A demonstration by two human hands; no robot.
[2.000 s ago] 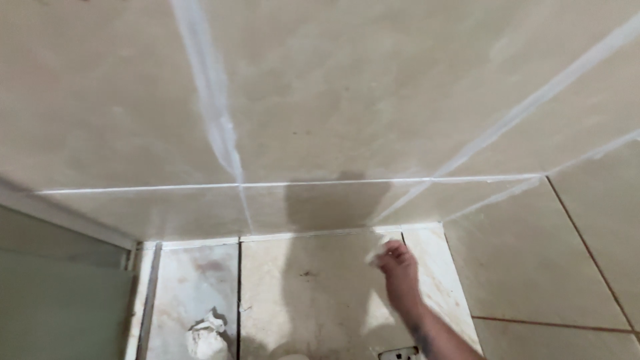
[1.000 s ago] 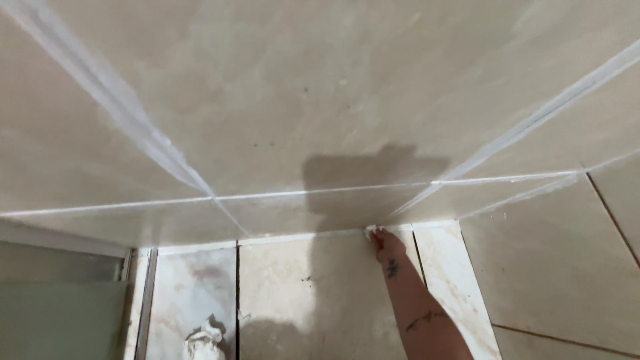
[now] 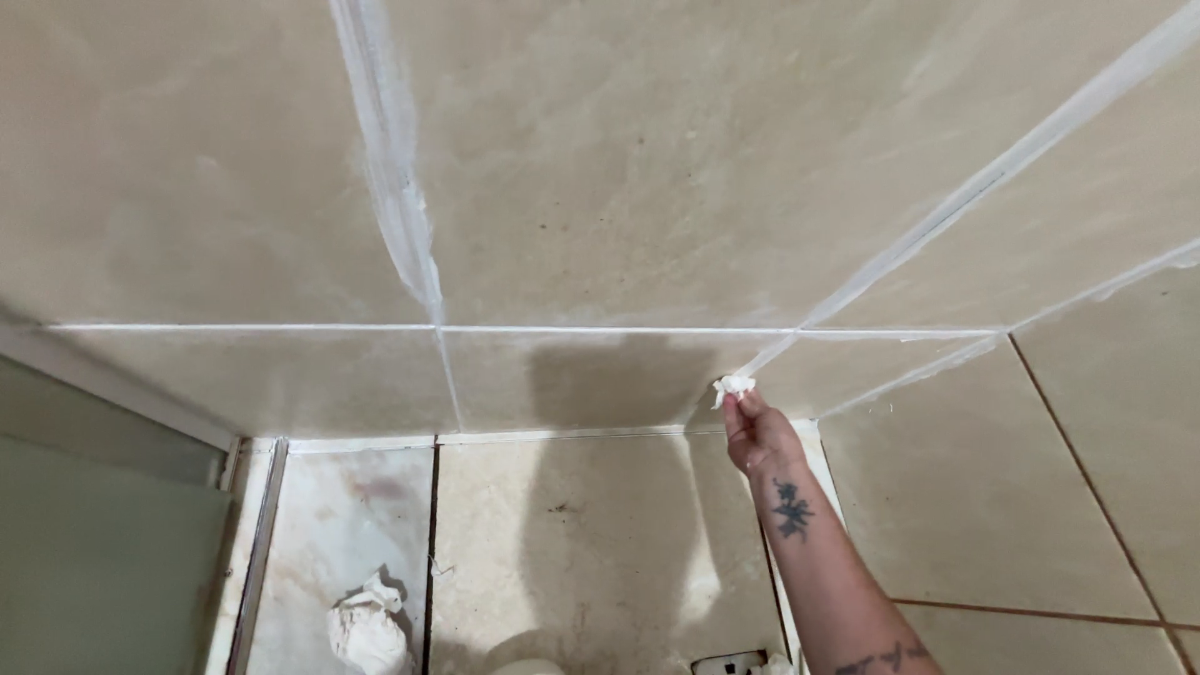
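Note:
My right hand (image 3: 757,433) pinches a small crumpled piece of white paper or cloth (image 3: 733,386) between its fingertips. It is at the lower end of a white-smeared vertical joint on the beige tiled wall (image 3: 619,187), just above the floor edge. White grout-like material coats the horizontal joint (image 3: 600,329) and the left vertical joint (image 3: 398,187). A white crumpled bundle (image 3: 368,633) lies on the marbled floor tile (image 3: 347,497) at lower left. My left hand is out of view.
A floor drain (image 3: 729,664) sits at the bottom, with white crumpled material beside it. At the left are a metal track (image 3: 258,562) and a greenish glass panel (image 3: 103,553). The right wall (image 3: 947,478) has dark, narrow joints. A rounded white object (image 3: 527,667) is partly visible at the bottom.
My right hand has moved up from the base of the wall to the lower part of the right vertical joint, still holding the white piece. The view has shifted.

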